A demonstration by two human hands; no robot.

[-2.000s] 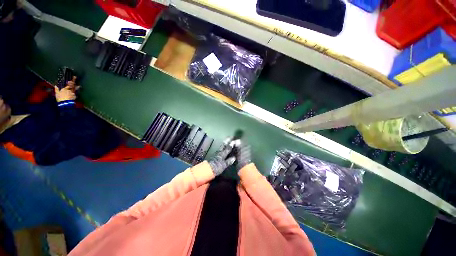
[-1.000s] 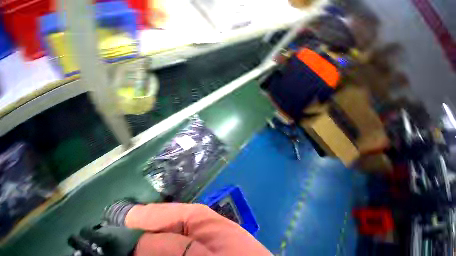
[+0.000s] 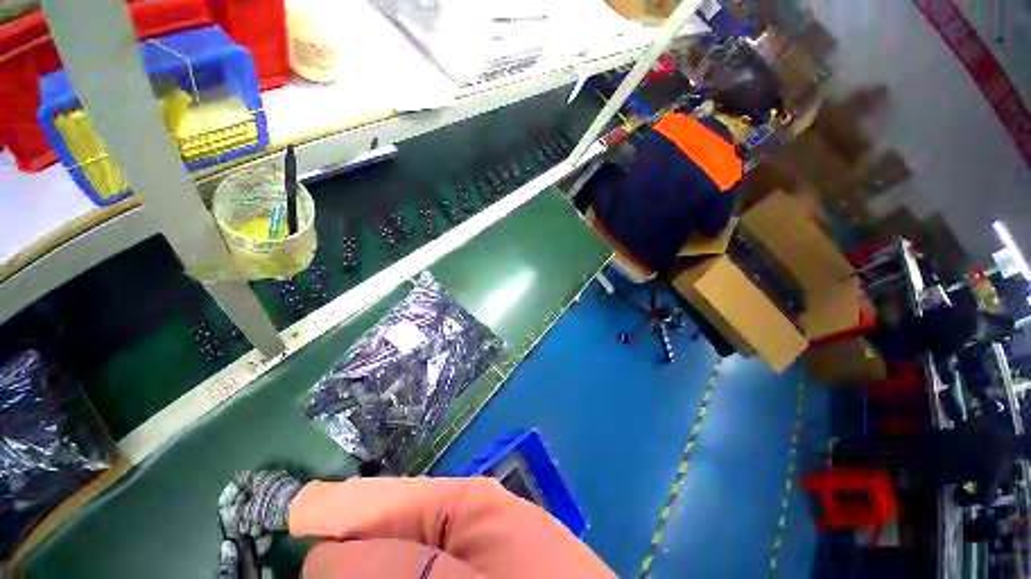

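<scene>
My right hand (image 3: 262, 503), in a grey knit glove, is at the lower left of the view. Its fingers are closed at a slim black housing (image 3: 241, 556), which is cut off by the bottom edge. My left hand cannot be made out. An open clear parts bag (image 3: 413, 373) with a white label and black pieces inside lies on the green bench, beyond my right forearm.
A second parts bag (image 3: 45, 424) lies at the left edge. A slanted post (image 3: 147, 170) with a cup (image 3: 266, 226) stands beyond the bench strip. A blue crate (image 3: 548, 486) is beside the bench. A person (image 3: 667, 192) sits near open cartons (image 3: 746, 305).
The view has swung to the right. The row of housings and the neighbour at left are out of view; the seated person, cartons and blue crate now show. My left hand has dropped out of sight.
</scene>
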